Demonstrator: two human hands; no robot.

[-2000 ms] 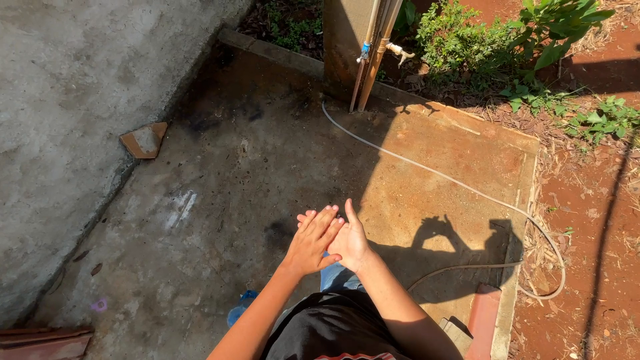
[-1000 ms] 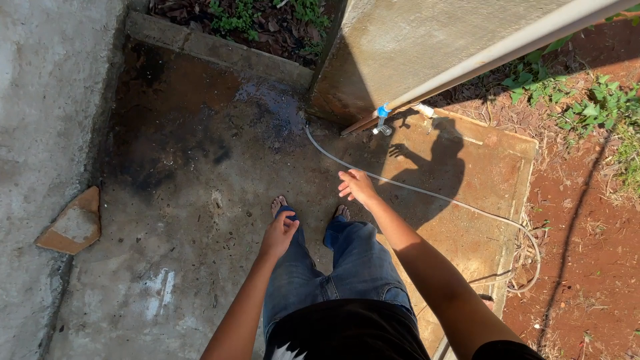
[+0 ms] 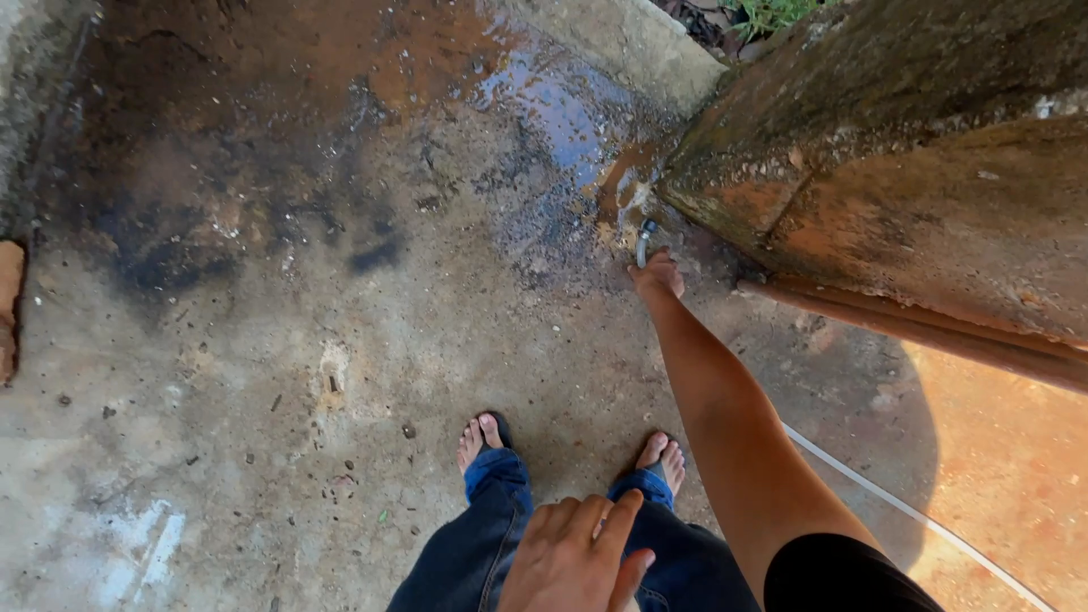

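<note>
My right hand (image 3: 660, 274), arm stretched forward, is closed around the end of a pale hose (image 3: 642, 246) with a dark fitting at its tip. Water runs from that end onto the wet concrete beside the foot of a stained wall. Close to the camera, my left hand (image 3: 574, 552) hangs over my jeans at the lower middle, back upward, thumb apart from the fingers, with nothing seen in it. Its palm side is hidden.
A puddle (image 3: 561, 127) spreads over the concrete floor (image 3: 340, 442). The wall (image 3: 918, 204) rises at the right with a pipe (image 3: 901, 327) along its base. More hose (image 3: 909, 510) crosses the lower right. A broken brick or tile piece (image 3: 10, 306) lies far left.
My hands were together two seconds ago and have moved apart. My right hand has reached forward and taken hold of the hose end. The view has moved closer to the floor.
</note>
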